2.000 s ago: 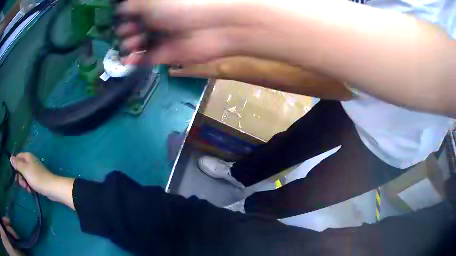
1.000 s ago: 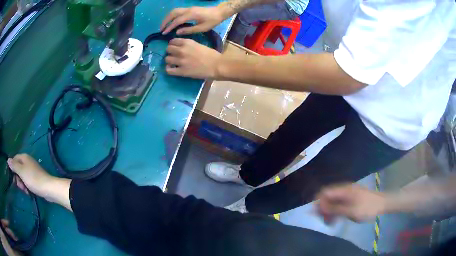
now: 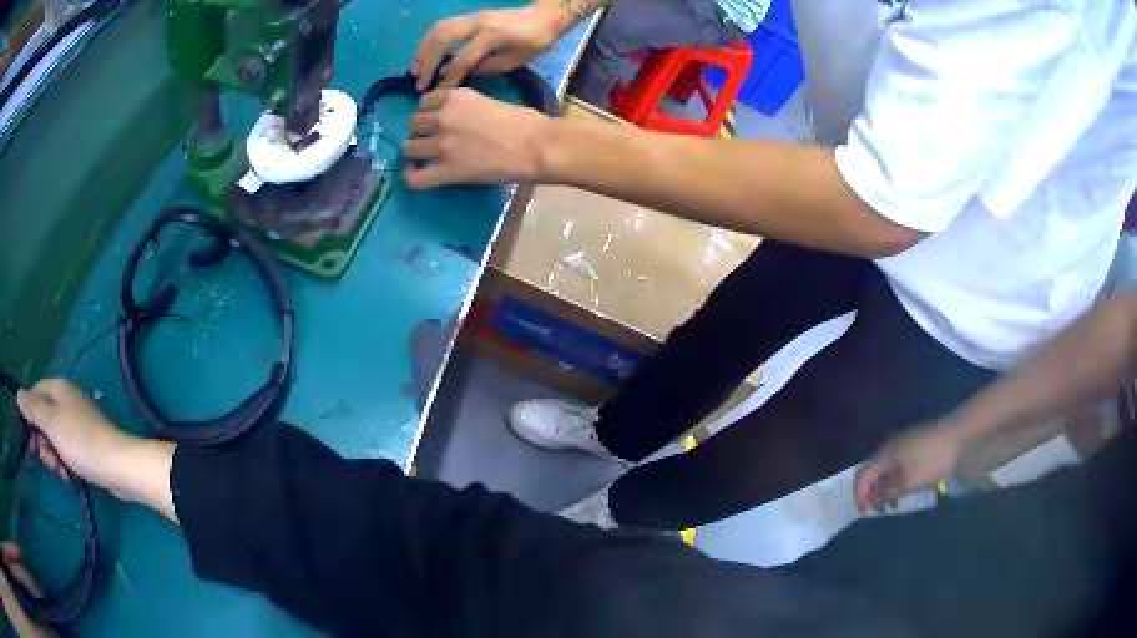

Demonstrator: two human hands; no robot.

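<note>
A black curved headband [image 3: 87, 548] lies at the far left, partly cut off by the picture's edge. My right hand [image 3: 69, 430], in a long black sleeve, pinches the band's upper part between thumb and fingers. My left hand [image 3: 15, 592] is cut off at the lower left edge; its visible fingers are on the band's lower part. A thin dark wire shows inside this band. A second black headband [image 3: 284, 330] lies flat on the teal-green bench [image 3: 355, 374], beyond my right wrist. Its curved end arms point inward.
A green hand press [image 3: 331, 256] with a white round fixture [image 3: 299, 143] stands beyond the second band. A white-shirted person's hands [image 3: 474, 137] hold another headband there. Another person's blurred hand [image 3: 904, 471] is at right. Cartons [image 3: 599, 249] and a red stool [image 3: 686, 87] stand beside the bench.
A bare arm that swung a headband across the view has drawn back to the right, and that band now lies on the bench. My hands have hardly moved.
</note>
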